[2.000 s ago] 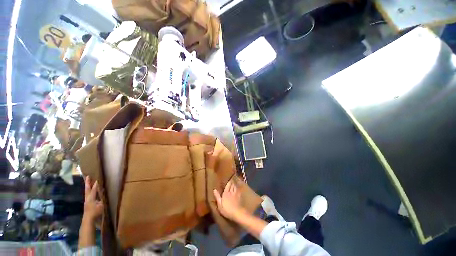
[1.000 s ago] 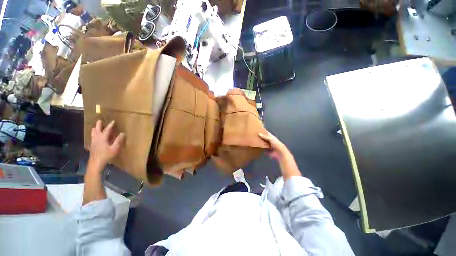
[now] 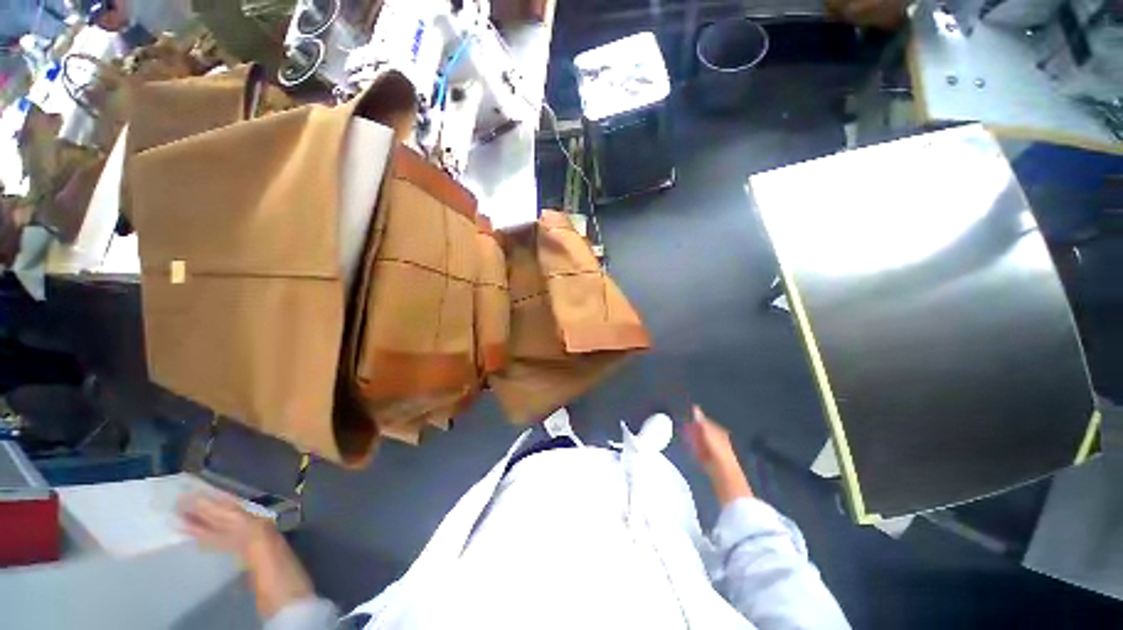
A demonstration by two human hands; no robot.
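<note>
A bulky pile of brown bag pieces [image 3: 425, 277] lies in front of me, hanging over the edge of the machine table. Its left piece is large, with a small pale tag, and a pale sheet [image 3: 361, 185] shows inside its fold. My left hand [image 3: 222, 523] is off the pile, blurred, over the white surface at the lower left, fingers apart. My right hand [image 3: 708, 441] is off the pile, over the floor to its lower right; it appears to hold nothing. The white sewing machine [image 3: 413, 49] stands behind the pile, partly hidden.
A metal-topped table [image 3: 911, 320] with yellow-taped edges stands at the right. A red box [image 3: 27, 523] sits at the lower left on a white surface [image 3: 117, 511]. A lidded bin [image 3: 622, 80] and a round bin [image 3: 732, 44] stand on the floor beyond. Another table [image 3: 985, 86] is at the upper right.
Both hands have let go of the brown pieces. My left hand has moved down and left, my right hand down and right. Earlier the pile shifted and the view tilted.
</note>
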